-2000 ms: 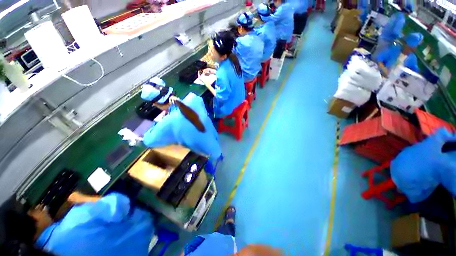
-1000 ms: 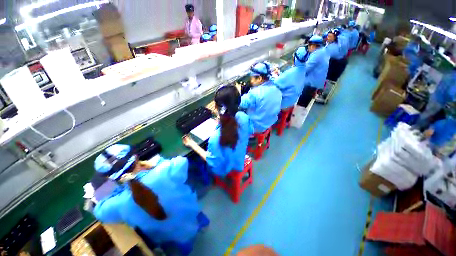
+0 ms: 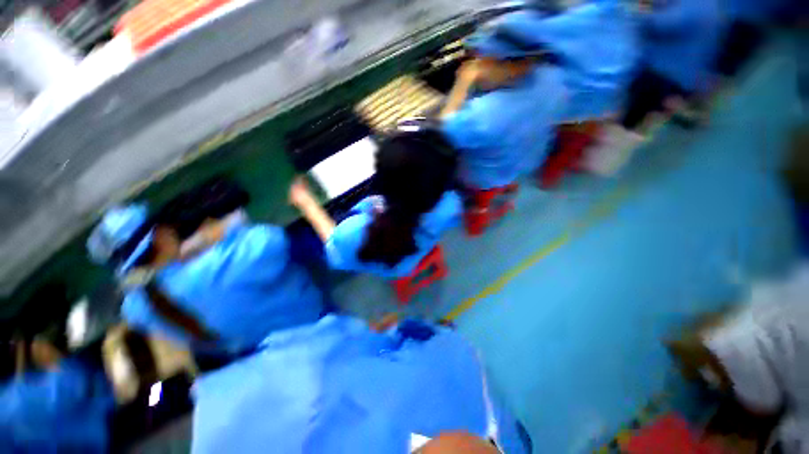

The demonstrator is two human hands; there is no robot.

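Neither of my hands can be made out. A rounded skin-toned shape (image 3: 457, 443) is cut off at the bottom edge; I cannot tell what it is. A large blue smock (image 3: 328, 390) fills the bottom middle; whose it is cannot be told. On the green bench beyond lie a blurred black tray (image 3: 328, 137), a white flat sheet or tray (image 3: 346, 168) and a pale yellowish slatted tray (image 3: 399, 102). A cardboard box (image 3: 168, 359) stands at the lower left.
People in blue smocks sit along the bench, the nearest at left (image 3: 235, 284). Red stools (image 3: 421, 275) stand behind them. A yellow line (image 3: 510, 279) crosses the blue floor. White bundles (image 3: 763, 346) and a red object (image 3: 670, 434) are at lower right. Everything is blurred.
The view has swung and tilted; the bench and seated people look closer. The large blue smock now fills the bottom middle. The seated person's arm still reaches by the white sheet.
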